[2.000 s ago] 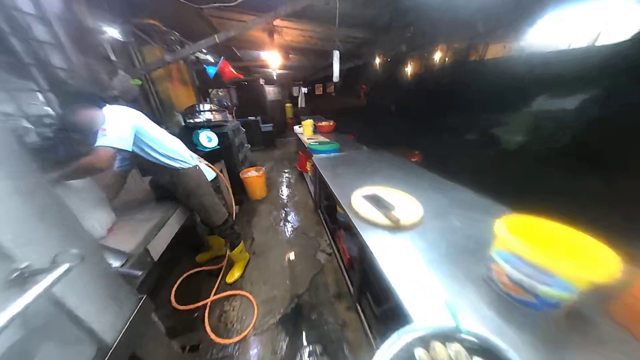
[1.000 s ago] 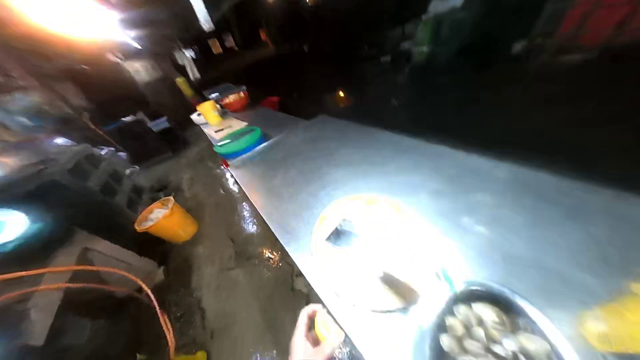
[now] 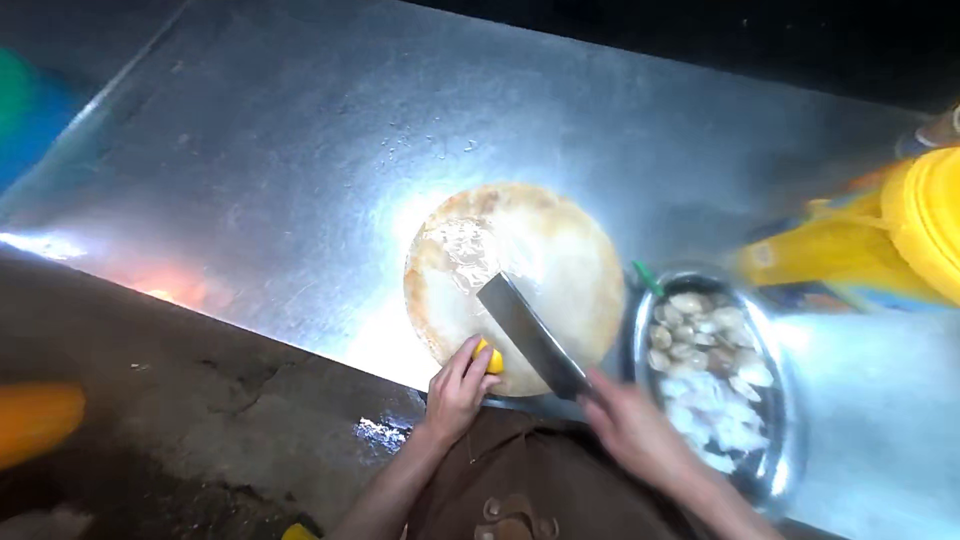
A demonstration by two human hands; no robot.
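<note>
My left hand [image 3: 459, 388] holds a small yellow piece of food [image 3: 490, 357] at the near edge of a round cutting board [image 3: 555, 247]. To its right, my right hand [image 3: 626, 420] grips the handle of a cleaver [image 3: 529, 330]. The cleaver's wide blade slants up and left over the board, close to the yellow piece but apart from it. Whether the blade touches the board I cannot tell. Just right of the board, an oval metal tray [image 3: 784, 420] holds shellfish [image 3: 686, 330] and pale, whitish food pieces [image 3: 716, 412]. A green handle [image 3: 646, 278] leans at its rim.
The board stands on a metal counter [image 3: 300, 165] whose near edge slants down to the right. A yellow bucket [image 3: 930, 217], blurred, stands at the right. A green and blue item [image 3: 22, 112] lies far left. An orange bucket [image 3: 37, 421] is on the wet floor.
The view has swung down over the board. The cleaver, lying on the board two seconds ago, is now in my right hand. My left hand, beside the counter one second ago, is now at the board.
</note>
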